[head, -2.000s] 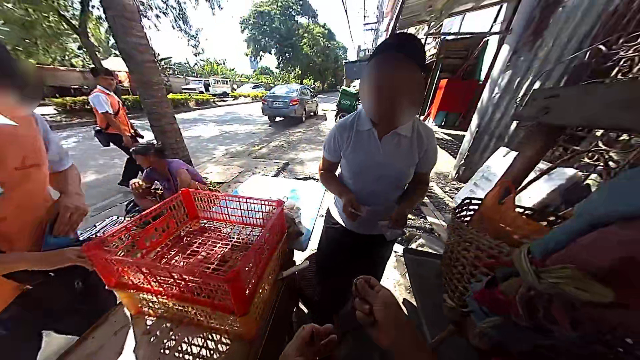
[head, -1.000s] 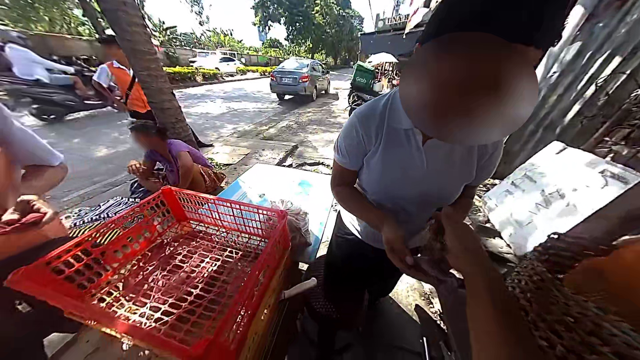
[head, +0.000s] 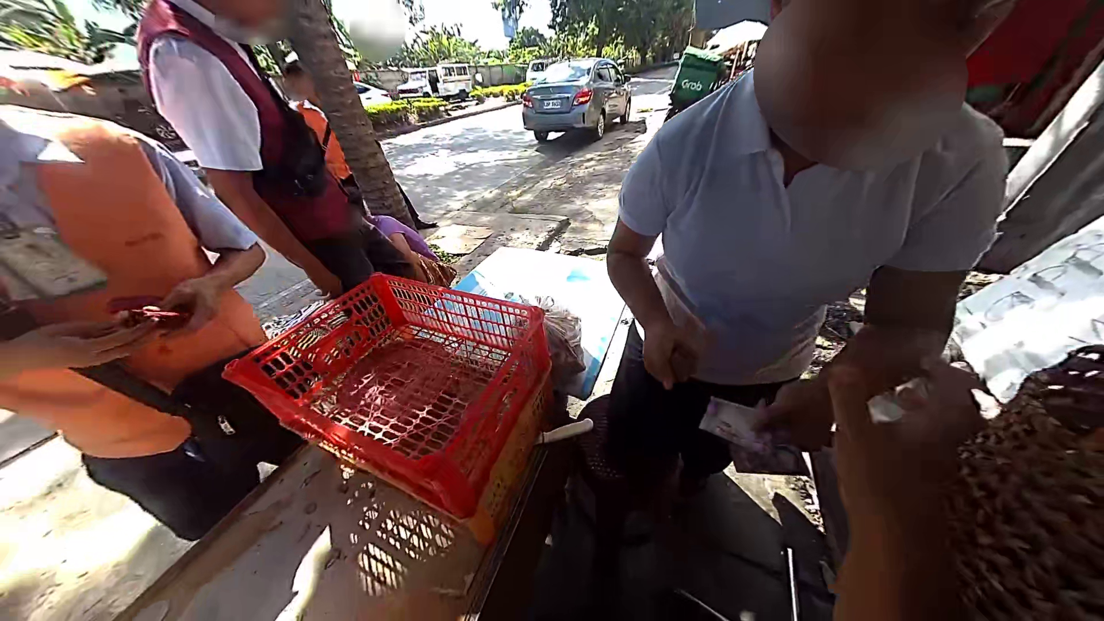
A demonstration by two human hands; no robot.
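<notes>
A blurred bare hand (head: 906, 414), which appears to be my right, is raised at the right; a small pale piece shows at its fingers, but the grip is unclear. Close beside it, a person in a pale polo shirt (head: 793, 233) holds banknotes (head: 737, 424) at waist height. My left hand is out of sight. An empty red plastic crate (head: 466, 466) sits on a yellow crate (head: 509, 487), left of that person.
The crates stand on a wooden table (head: 345, 535). Behind them are a light blue-and-white board (head: 595, 302) and a filled plastic bag (head: 561, 341). People stand at the left, one in an orange vest (head: 129, 241). A woven basket (head: 1035, 483) is at the right.
Both my hands showed low in the middle two seconds ago; now one raised hand shows at the right. A person in a maroon vest has come into view at the left.
</notes>
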